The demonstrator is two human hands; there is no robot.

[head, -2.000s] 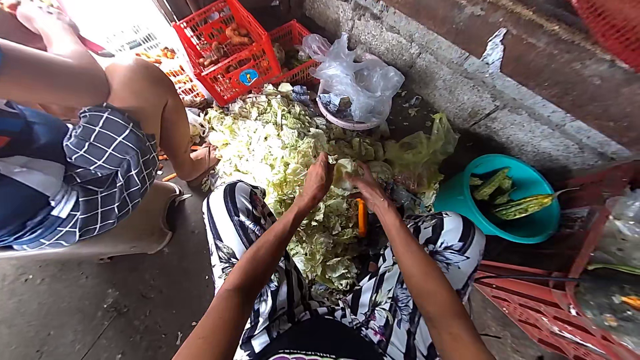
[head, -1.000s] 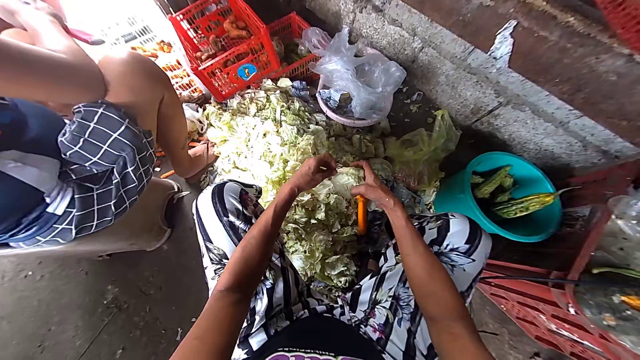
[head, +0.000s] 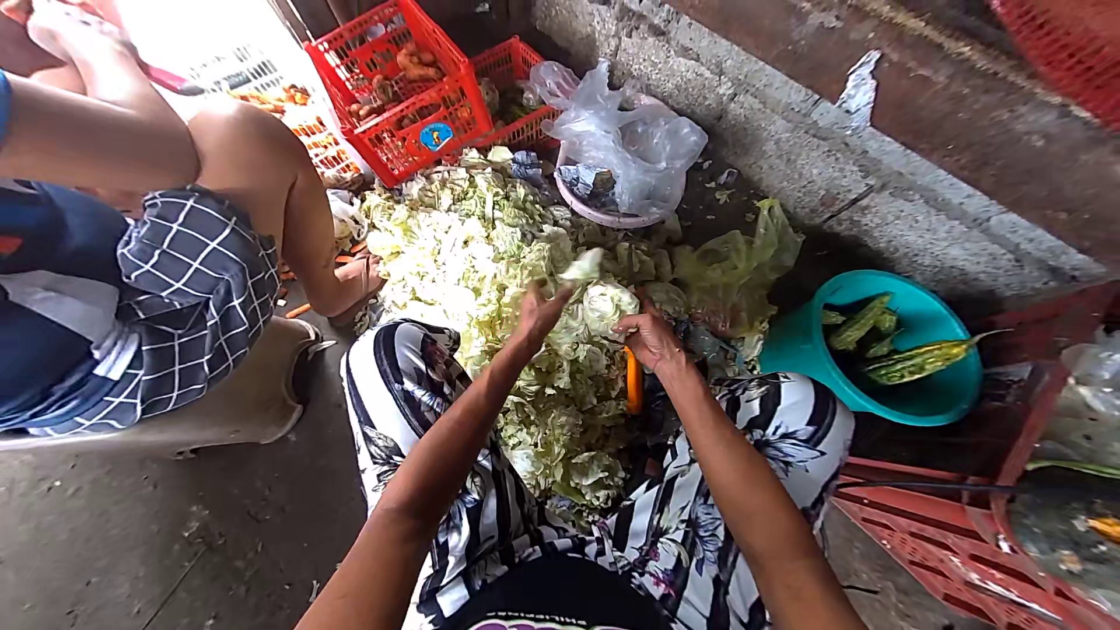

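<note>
My right hand [head: 654, 338] grips the side of a pale leafy head, perhaps cabbage [head: 610, 308], above a large heap of loose pale green leaves [head: 472, 254]. Just left of that head is my left hand [head: 542, 308], at a pale leaf [head: 582, 266] that is blurred; whether the fingers hold it is hard to tell. An orange handle-like thing [head: 633, 381] stands below my right hand, its lower end hidden in shadow. The heap reaches down between my knees, with more leaves beyond both hands.
Red plastic crates [head: 411, 114] with vegetables stand beyond the heap, beside a basin [head: 612, 217] under clear plastic bags [head: 630, 131]. A teal basin [head: 949, 385] at right holds bitter gourds [head: 919, 360]. A concrete wall [head: 770, 131] runs behind. Another person [head: 197, 306] sits close at left.
The pale head now shows plainly between my hands, and a leaf shows at my left hand. My left hand was curled above the heap one second ago. The other person remains seated.
</note>
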